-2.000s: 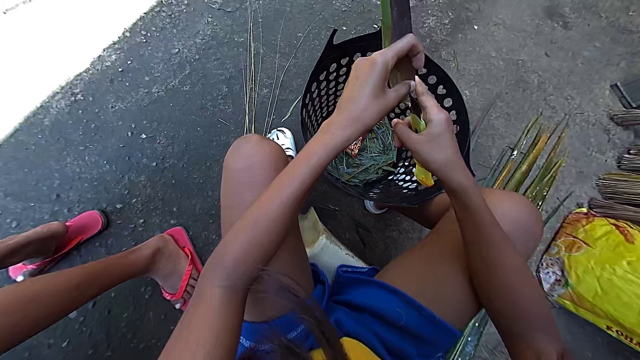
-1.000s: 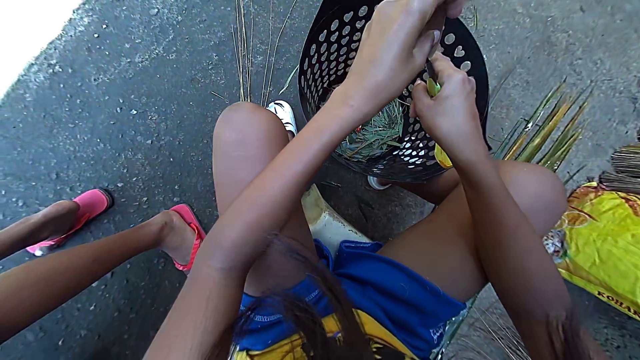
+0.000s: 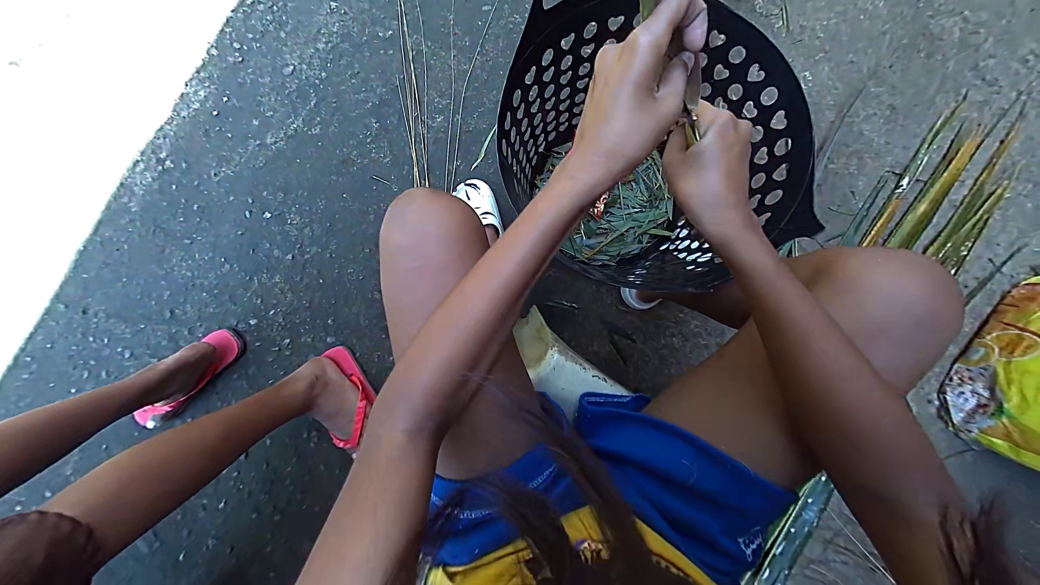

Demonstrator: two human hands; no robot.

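Note:
My left hand [image 3: 638, 93] is closed on a narrow green leaf strip [image 3: 647, 8], most of it hidden by the fingers or cut off by the top edge. Just below and right of it, my right hand [image 3: 715, 158] grips what looks like a small knife; its narrow blade [image 3: 694, 85] shows between the hands, which are close together. Both are over a black plastic basket [image 3: 800, 146] with round and heart-shaped holes. Green leaf scraps [image 3: 621, 215] lie in its bottom, with a small red-orange piece among them.
Long leaf strips [image 3: 926, 195] lie right of the basket, near a yellow printed sack [image 3: 1003, 374]. Thin leaf ribs [image 3: 418, 106] lie on the pavement at left. Another person's feet in pink flip-flops [image 3: 351, 398] are at lower left. A pale seat edge [image 3: 561, 357] shows between my legs.
Two seconds ago a long green and dark strip stood out above my hands; now only a short piece shows at the top edge. Both hands have stayed close together over the basket.

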